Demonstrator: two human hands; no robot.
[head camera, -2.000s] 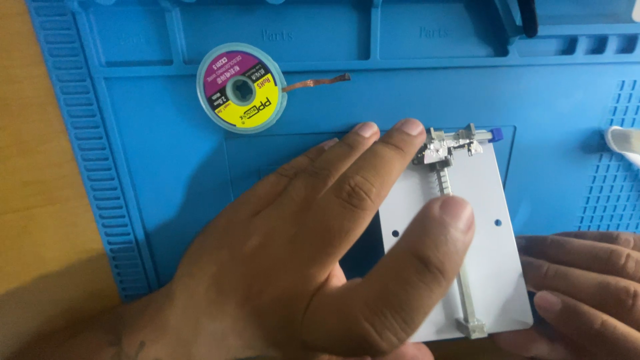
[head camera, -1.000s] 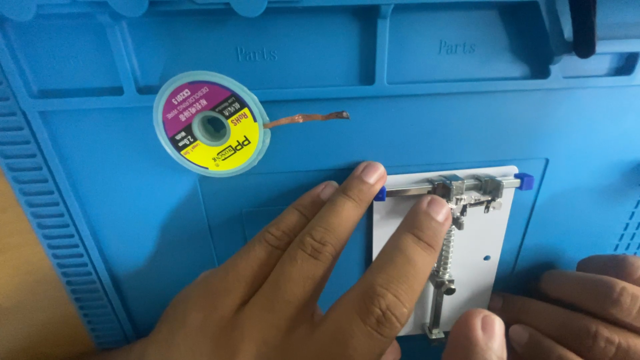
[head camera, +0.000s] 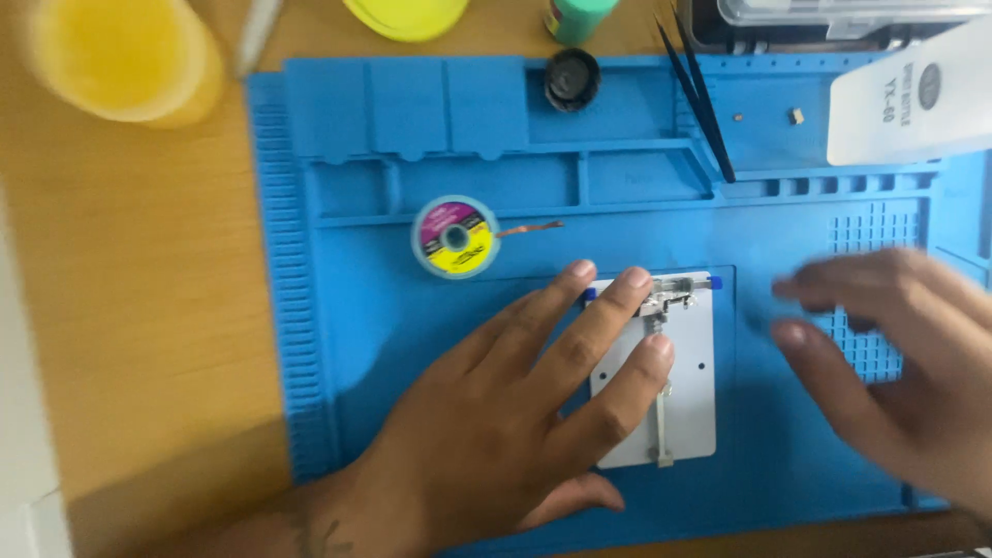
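Note:
A white PCB holder plate (head camera: 690, 403) with a metal clamp bar, spring and blue end caps lies on the blue silicone repair mat (head camera: 480, 333). Spread over its left side, my left hand (head camera: 519, 395) rests its fingertips at the clamp and rail, without a grasp that I can see. My right hand (head camera: 899, 349) is raised to the right of the plate, thumb and fingers apart, nothing between them. A spool of desoldering braid (head camera: 456, 236) lies up and to the left of the plate, with a short copper-coloured end sticking out to the right.
Black tweezers (head camera: 697, 101) lie across the mat's upper trays, near a black cap (head camera: 572, 80). At the upper right are a white plastic piece (head camera: 891, 101) and a dark case (head camera: 837, 31). A yellow-filled container (head camera: 124, 62) stands on the wooden table at the upper left.
My right hand has come off the plate's lower right side and opened up in the air. My left hand remains over the plate. The view has widened a lot.

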